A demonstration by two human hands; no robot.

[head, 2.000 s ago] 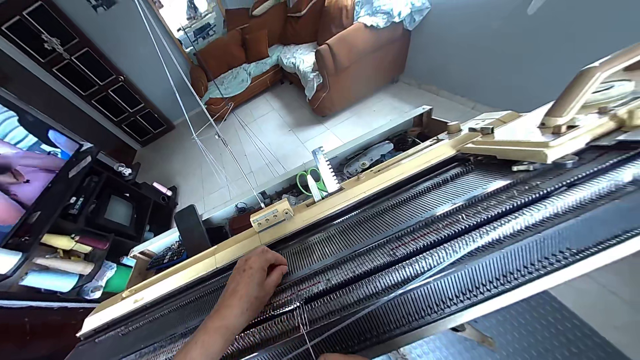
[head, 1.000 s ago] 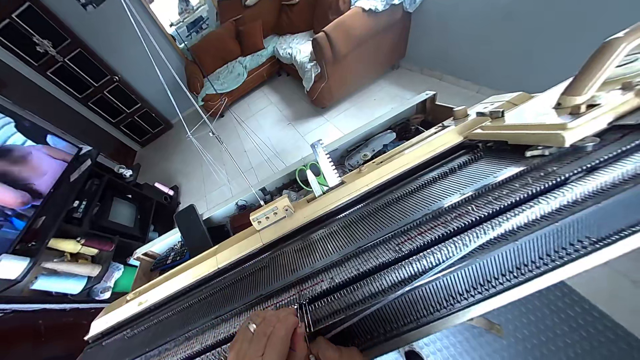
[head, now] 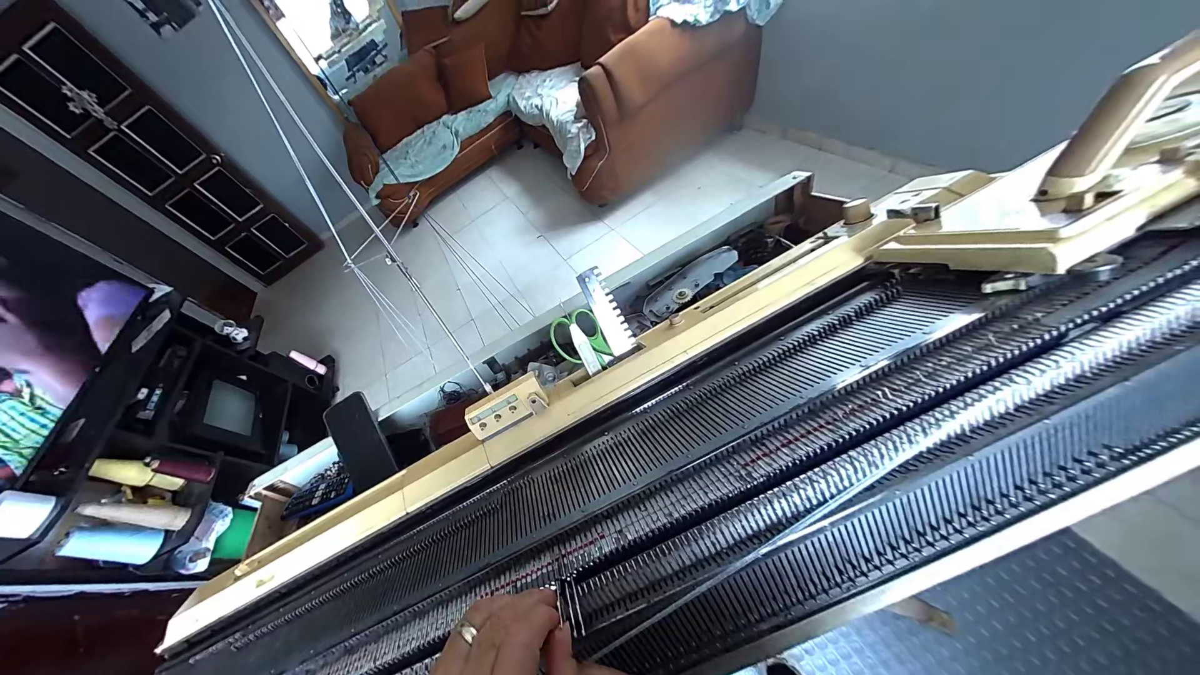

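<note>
A knitting machine with two needle beds (head: 675,412) runs diagonally across the view. My left hand (head: 502,633), with a ring on one finger, is at the bottom over the front bed, its fingertips at a small metal piece with thin wires (head: 569,605) between the beds. Only a little of my right hand (head: 591,667) shows, close beside the left at the lower edge; what it holds is hidden. The cream machine carriage (head: 1012,234) with its handle rests at the right end. A yarn tension mast (head: 441,323) rises from the back rail.
Behind the beds, a tray holds green-handled scissors (head: 579,336), a white toothed comb (head: 609,314) and other tools. A black phone (head: 361,441) leans at the left of the rail. Yarn cones (head: 136,516) lie on a dark shelf at left. A brown sofa (head: 675,84) stands beyond.
Two seconds ago my left hand reached over the beds farther up; it is now lower, close to my right hand. The carriage has stayed at the right end.
</note>
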